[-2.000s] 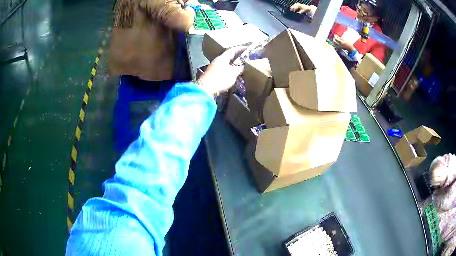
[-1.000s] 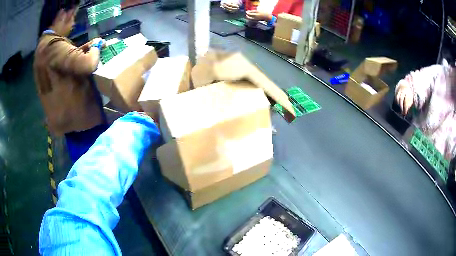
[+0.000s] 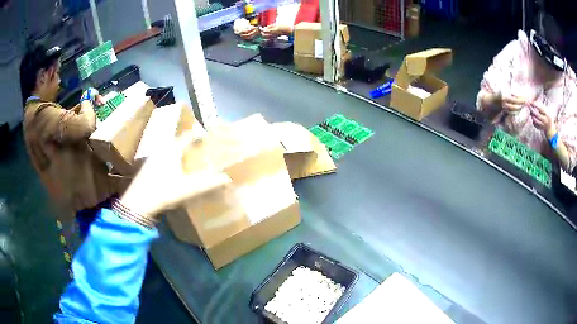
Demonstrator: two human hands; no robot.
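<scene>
My left hand (image 3: pixel 167 180) is blurred, in front of the brown cardboard carton (image 3: pixel 253 205) at left of centre. Its fingers reach over the near side of the carton; whether they grip it cannot be told. The blue sleeve and the bracelets at the wrist show. The carton's flaps stand open. A black bin (image 3: pixel 345 276) with a heap of small off-white pieces (image 3: pixel 305 296) is nearer to me, at the bottom. My right hand is not in the picture.
A white sheet (image 3: pixel 395 307) lies at the bottom edge. A green circuit board panel (image 3: pixel 341 134) lies on the dark green belt (image 3: pixel 417 190) behind the carton. More cartons (image 3: pixel 123 126) and a person (image 3: pixel 63 139) are at left. Other people work across the belt and at right.
The view has swung right. My left hand has come back from beyond the carton to its near side. More of the white sheet and of the person at right shows.
</scene>
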